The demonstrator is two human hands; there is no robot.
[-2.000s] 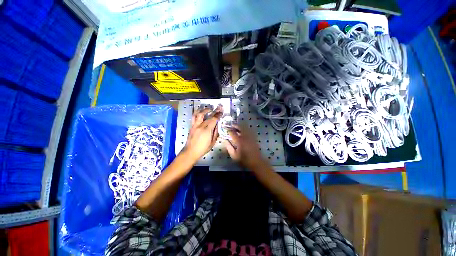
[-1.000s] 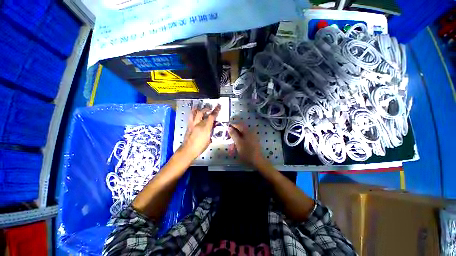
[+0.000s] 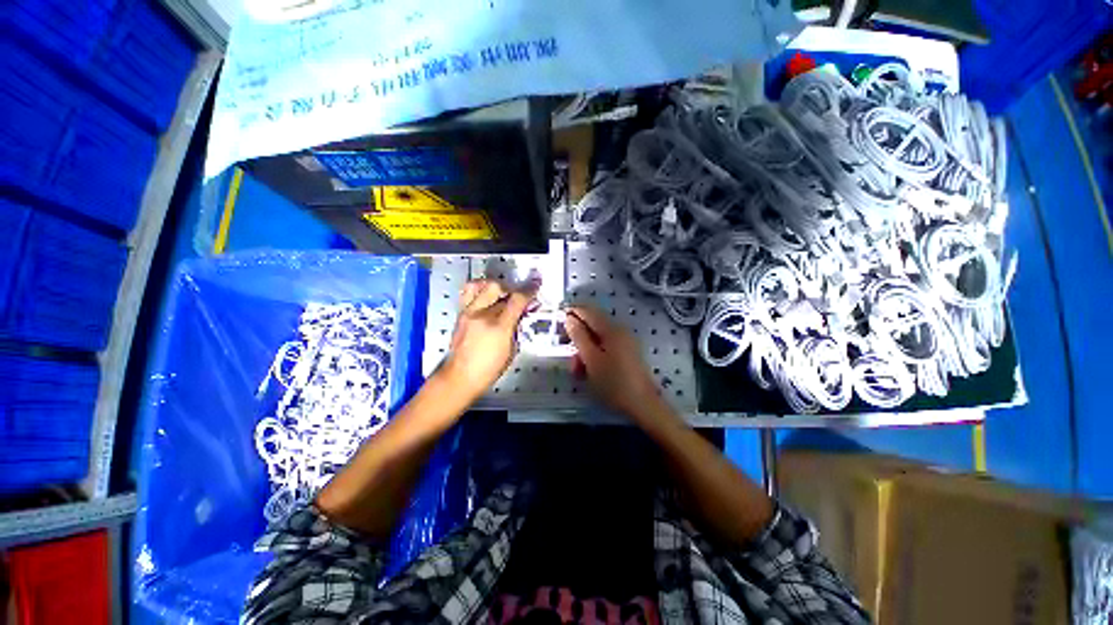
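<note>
A white coiled cable (image 3: 546, 328) lies between my two hands over the perforated metal plate (image 3: 647, 354). My left hand (image 3: 486, 332) pinches its upper left part, near the connector end, at the pale fixture (image 3: 546, 271). The fingertips hide the connector itself. My right hand (image 3: 601, 354) holds the right side of the coil with thumb and fingers. The fixture sits just beyond my hands, below the black housing, and is partly hidden by my left fingers.
The black housing (image 3: 488, 159) with blue and yellow labels stands behind the plate, under a pale printed sheet (image 3: 403, 73). A cable pile (image 3: 818, 244) fills the right side. A blue lined tote (image 3: 208, 366) with white cables stands at left. A carton (image 3: 976, 549) is at lower right.
My left fingers have drawn back from the fixture and closed together near the coil. My right hand stays by the coil's right side. The view has shifted slightly.
</note>
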